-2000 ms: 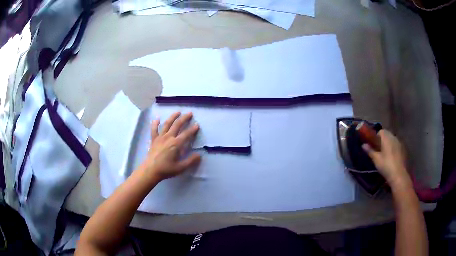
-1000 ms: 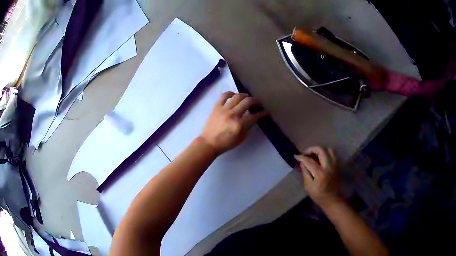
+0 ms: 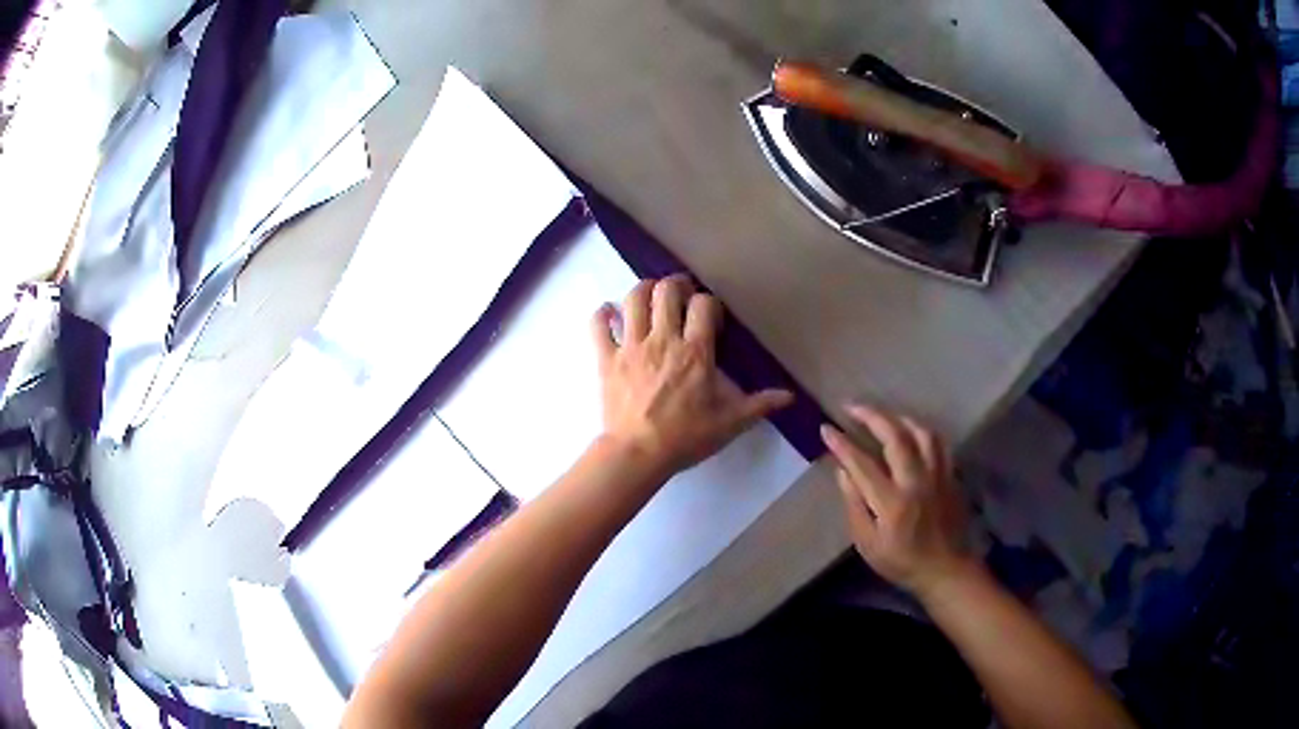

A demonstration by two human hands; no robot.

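The pale front panel (image 3: 541,342) lies flat and slanted on the pressing table, with a long dark purple seam strip (image 3: 442,378) and a short dark pocket line (image 3: 470,531). The dark purple hem allowance (image 3: 769,385) shows folded along the panel's right end edge. My left hand (image 3: 667,373) lies on the panel and hem band, fingers spread, pressing down. My right hand (image 3: 900,499) is beside the near corner of the hem, fingers apart; whether its fingertips touch the cloth is hard to tell.
The iron (image 3: 883,171) rests on the table cloth (image 3: 983,335) beyond the hem, its orange-brown handle toward the back and its maroon hose (image 3: 1168,204) running right. Pale and purple garment pieces (image 3: 257,157) lie at the far left. A dark heap (image 3: 57,499) is at the left edge.
The iron was let go and stands on the table. The view has turned. My left hand moved onto the hem band and flattened; my right hand let go of the hem's near corner.
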